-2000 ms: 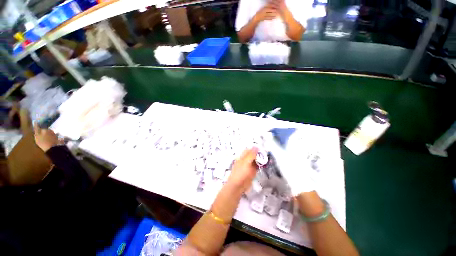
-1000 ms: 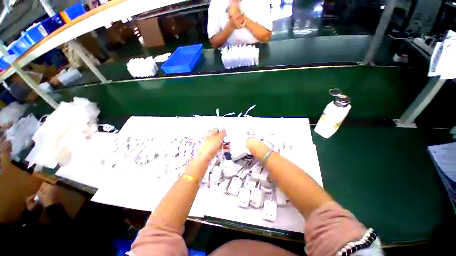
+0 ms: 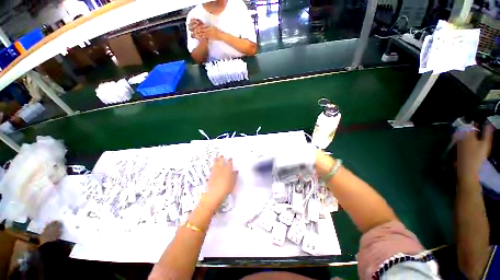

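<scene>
White corded units (image 3: 278, 233) lie in a loose heap at the front right of a white sheet (image 3: 241, 240). A wide spread of small white pieces and cords (image 3: 142, 191) covers its left and middle. My bare left hand (image 3: 222, 178) is at the right edge of this spread, fingers pointing to the far side; whether it grips a piece is unclear. My right hand (image 3: 296, 157), in a white glove, is blurred above the back of the heap. A dark blue-grey cloth (image 3: 264, 165) sticks out from its left side. Whether it also holds a unit is unclear.
A cream bottle (image 3: 327, 127) stands at the sheet's far right corner. Cloudy plastic bags (image 3: 35, 178) are heaped at left. Across the green divider are a blue tray (image 3: 162, 78), upright white parts (image 3: 227, 71) and a person. Another person's arm (image 3: 472, 180) is at right.
The view has turned right. My hands, close together a second ago, are now apart, the left at the spread and the right over the heap. A neighbour's arm has come into view at right.
</scene>
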